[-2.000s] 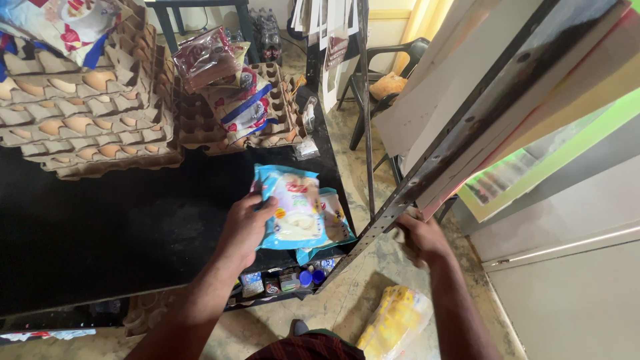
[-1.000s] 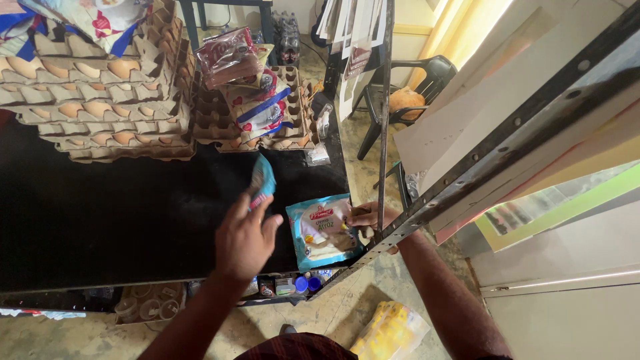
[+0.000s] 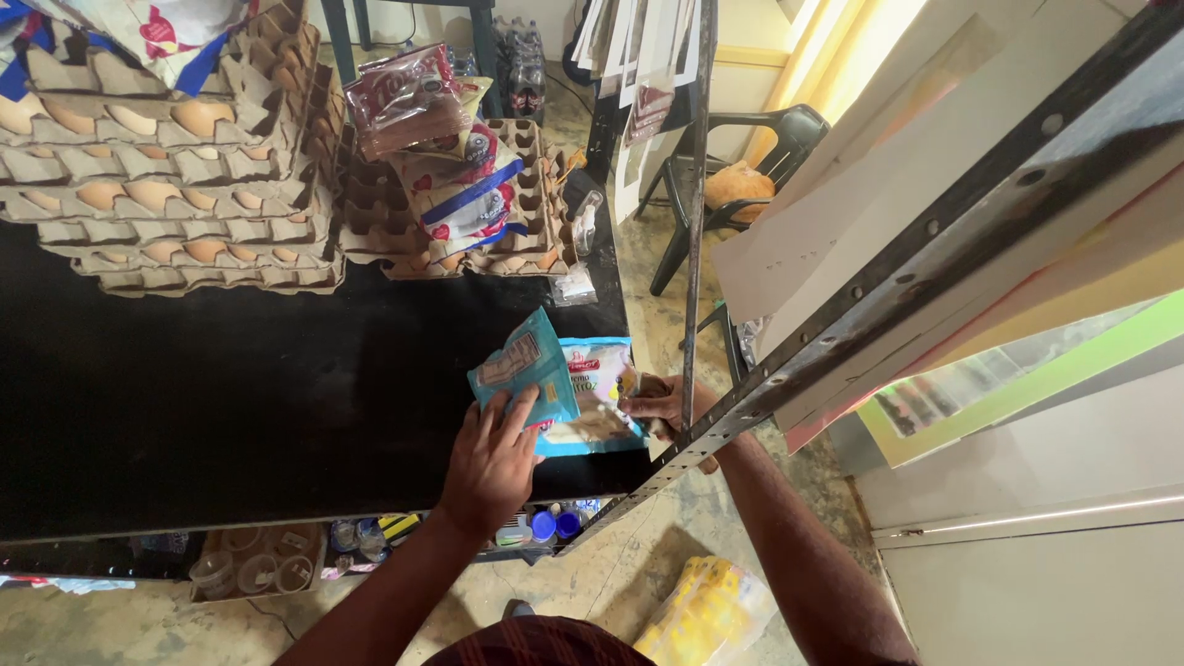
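Observation:
Two light-blue plastic food packets are at the right end of the black shelf. My left hand (image 3: 490, 462) has its fingers over the lower part of one packet (image 3: 532, 365), tilted with its printed back up; whether it grips it cannot be told. The other packet (image 3: 592, 430) lies face up, partly under the first. My right hand (image 3: 671, 407) reaches around the metal upright and holds the right edge of this lower packet, with something brown, perhaps a cloth, in the palm. The upright and a thin rod hide part of that hand.
Stacked egg cartons (image 3: 185, 194) stand at the back left, beside a carton tray (image 3: 541, 250) with several packets (image 3: 467, 185). A perforated metal upright (image 3: 860, 296) crosses at the right. Cups (image 3: 259, 569) sit on a lower shelf. A yellow bag (image 3: 703, 610) lies on the floor.
The left hand's packet was edge-on above the shelf one second ago; now it shows its back and overlaps the lower packet. The right hand remains at the lower packet's right edge.

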